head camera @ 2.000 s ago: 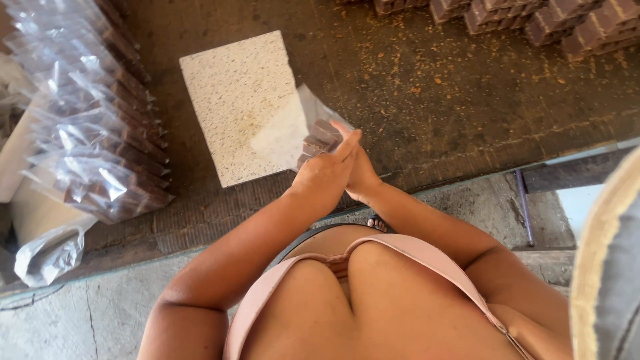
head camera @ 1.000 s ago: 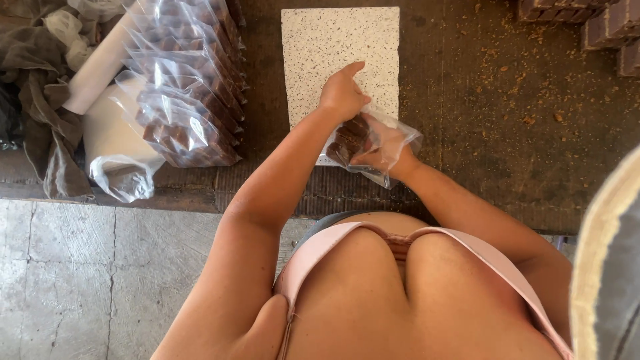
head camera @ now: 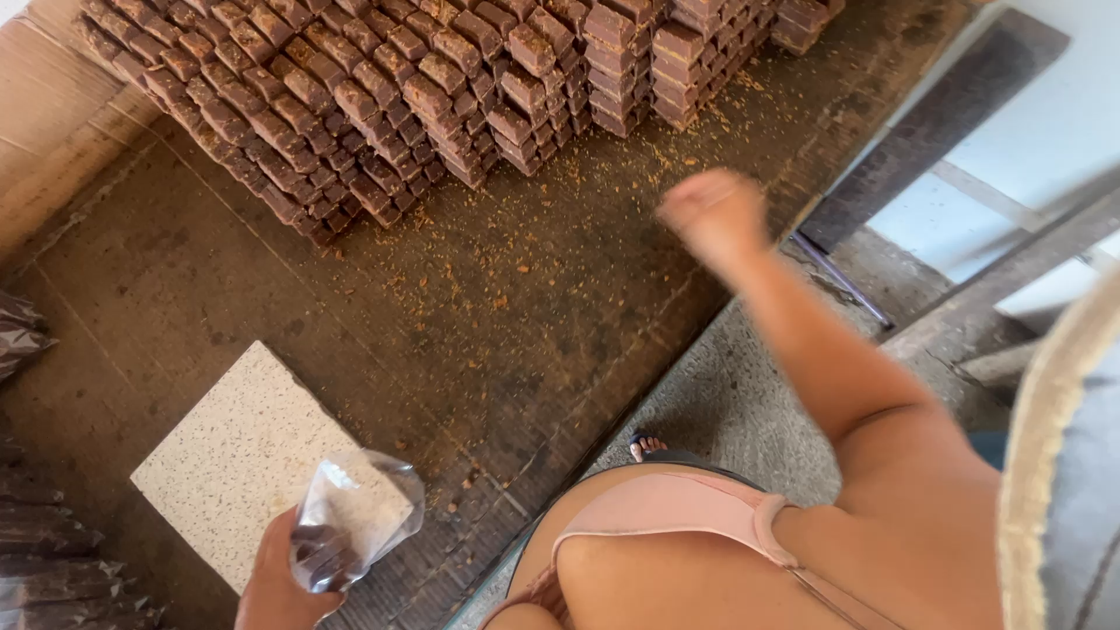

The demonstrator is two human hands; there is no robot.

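My left hand (head camera: 284, 573) grips a clear plastic bag (head camera: 372, 499) with brown blocks (head camera: 322, 553) in its lower end, at the near edge of a speckled white tile (head camera: 236, 455). The bag's upper part stands open and puffed out. Blurred by motion, my right hand (head camera: 717, 214) is over the right part of the table, its fingers curled; whether anything is in them cannot be told. Beyond it, to the upper left, rise stacked brown blocks (head camera: 525, 87) with orange-brown crumbs on them.
Orange-brown crumbs (head camera: 499, 302) lie scattered over the dark tabletop (head camera: 350, 350). Filled plastic packets (head camera: 52, 560) line the lower left. A cardboard sheet or box (head camera: 70, 131) borders the upper left. Beyond the table edge are a concrete floor (head camera: 744, 394) and a bar-like frame (head camera: 1006, 280).
My right hand has left the bag and moved right across the table. My left hand now holds the bag alone. The view has swung toward the block stacks.
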